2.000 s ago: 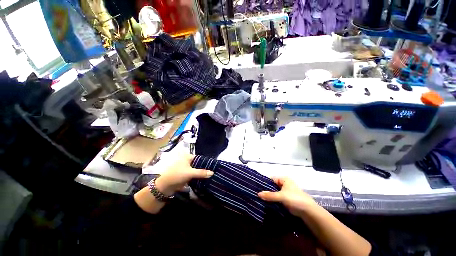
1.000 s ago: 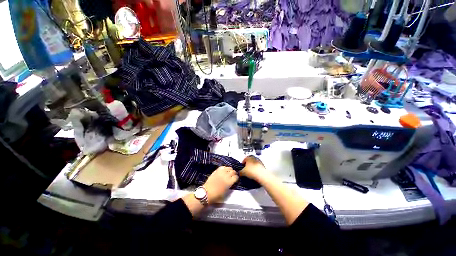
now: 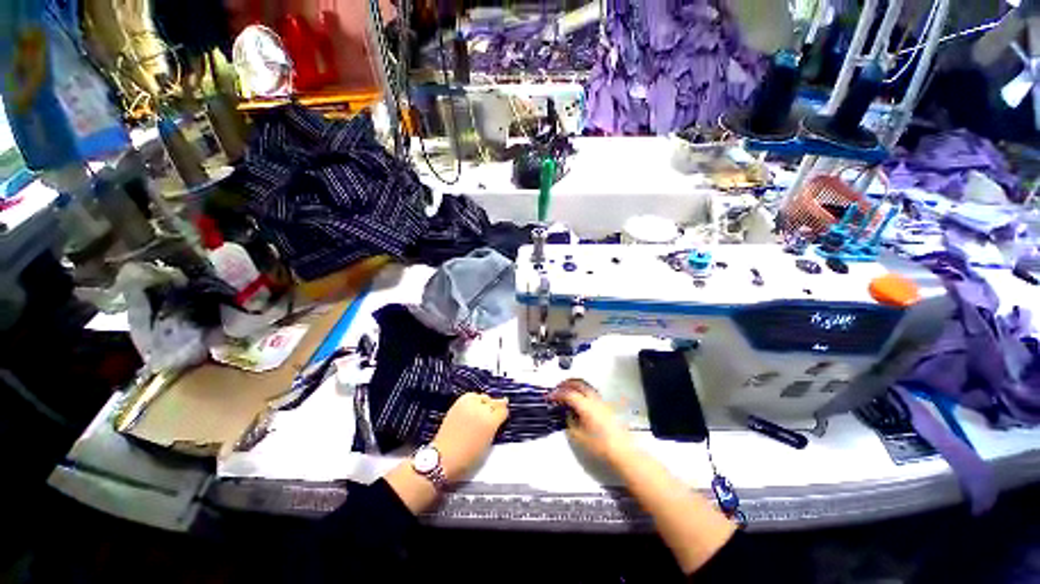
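The dark striped fabric piece (image 3: 428, 390) lies on the white sewing table, left of and in front of the needle area (image 3: 552, 349) of the sewing machine (image 3: 639, 284). My left hand (image 3: 471, 424), with a watch on the wrist, presses and grips the fabric's front part. My right hand (image 3: 584, 413) holds the fabric's right end just in front of the presser foot area. The fingertips are partly hidden and small. The grey fabric piece (image 3: 470, 293) is heaped left of the machine head.
A smartphone (image 3: 672, 394) and a black pen-like stick (image 3: 778, 431) lie to the right. Small snips (image 3: 725, 495) hang at the table edge. Cardboard (image 3: 217, 399) is on the left, a striped pile (image 3: 326, 194) behind it, and purple fabric (image 3: 969, 331) at right.
The striped fabric, earlier held up over the table's front edge, now lies on the table near the needle. Since the last frame it looks flatter between my hands. The view has shifted.
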